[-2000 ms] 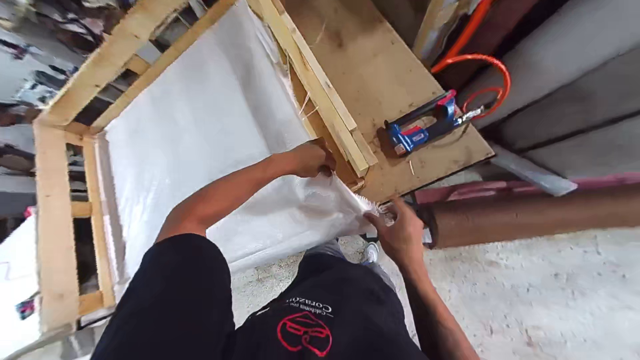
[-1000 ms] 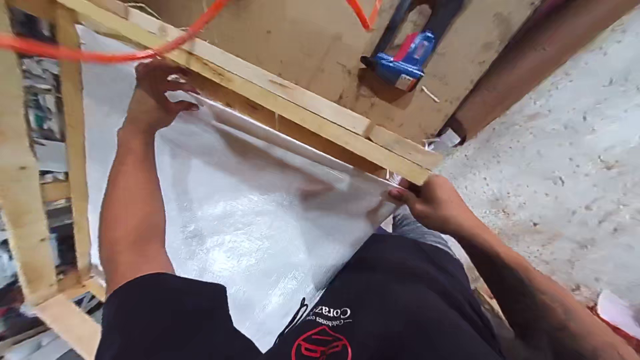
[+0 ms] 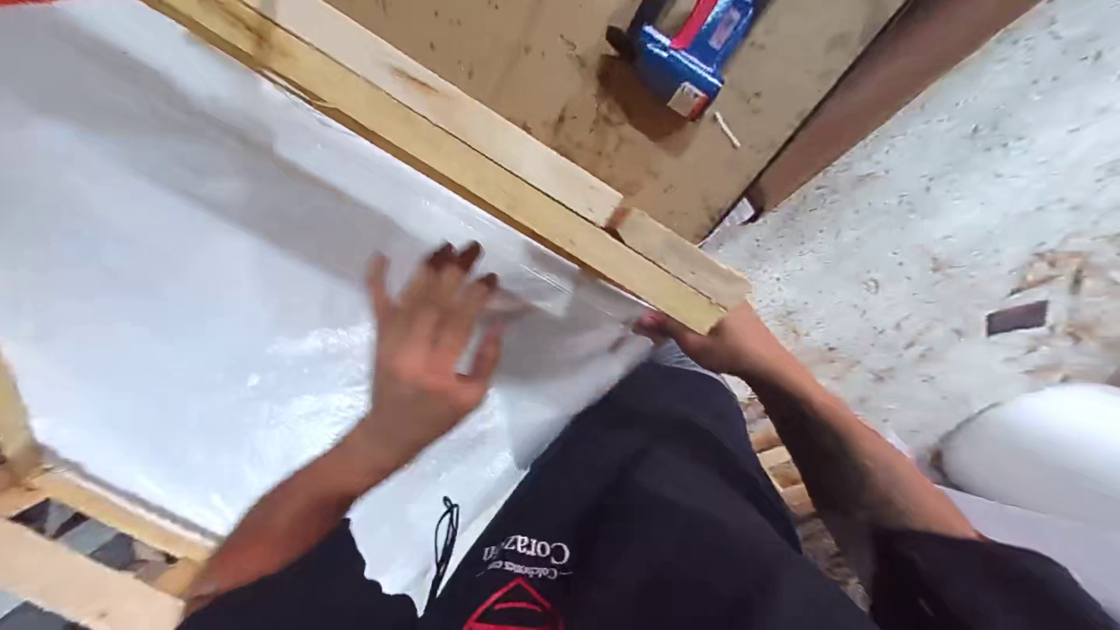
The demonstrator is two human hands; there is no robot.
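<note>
White sheeting (image 3: 219,289) is spread over a wooden frame, up against its rail (image 3: 490,184). Over the sheeting, fingers apart and slightly blurred, is my left hand (image 3: 429,341); whether it touches the surface I cannot tell. At the near right end of the rail, my right hand (image 3: 700,337) grips the sheeting's corner against the wood, with part of the hand hidden beneath the rail's end. A blue and red pneumatic stapler (image 3: 691,61) lies on the brown board beyond the frame.
The brown board (image 3: 542,70) lies beyond the rail, with a small white stick (image 3: 726,129) on it. A brown roll (image 3: 892,96) runs along the board's right edge. White rolled material (image 3: 1041,446) is at the right. More wooden slats (image 3: 87,569) show at lower left.
My left hand has left the sheeting's edge by the rail and is now spread over the middle of the sheeting. My right hand remains at the rail's end. The view has moved closer.
</note>
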